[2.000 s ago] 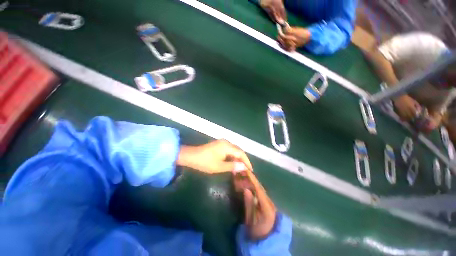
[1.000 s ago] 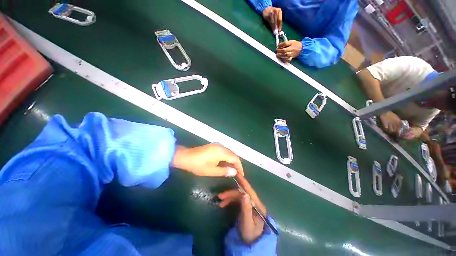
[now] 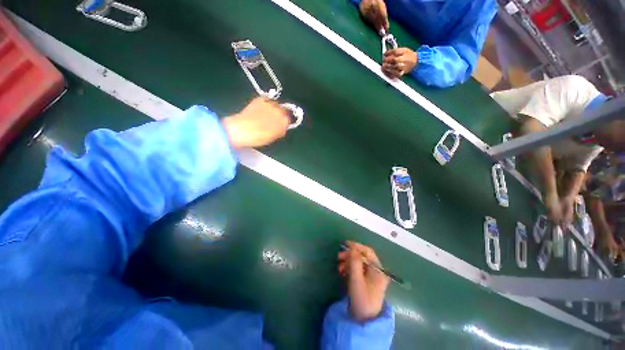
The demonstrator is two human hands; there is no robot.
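My left hand (image 3: 260,123) reaches over the guide rail and lies on a white frame unit (image 3: 297,116) on the belt. It covers most of that unit; only the looped end shows past my hand. The fingertips are hidden, so whether they grip it cannot be told. My right hand (image 3: 365,277) is over the near green bench strip, closed on a slim dark tool (image 3: 389,273), possibly tweezers, that points to the lower right.
Other frame units with blue patches lie along the green belt (image 3: 329,130), one (image 3: 257,68) just beyond my left hand. A white guide rail (image 3: 308,190) crosses diagonally. A red tray (image 3: 27,82) is at left. People work across the belt, and a grey metal frame (image 3: 562,288) is at right.
My left hand has left my right hand and moved up-left over the rail onto the unit. My right hand keeps the tool and has shifted slightly right. The units have drifted right.
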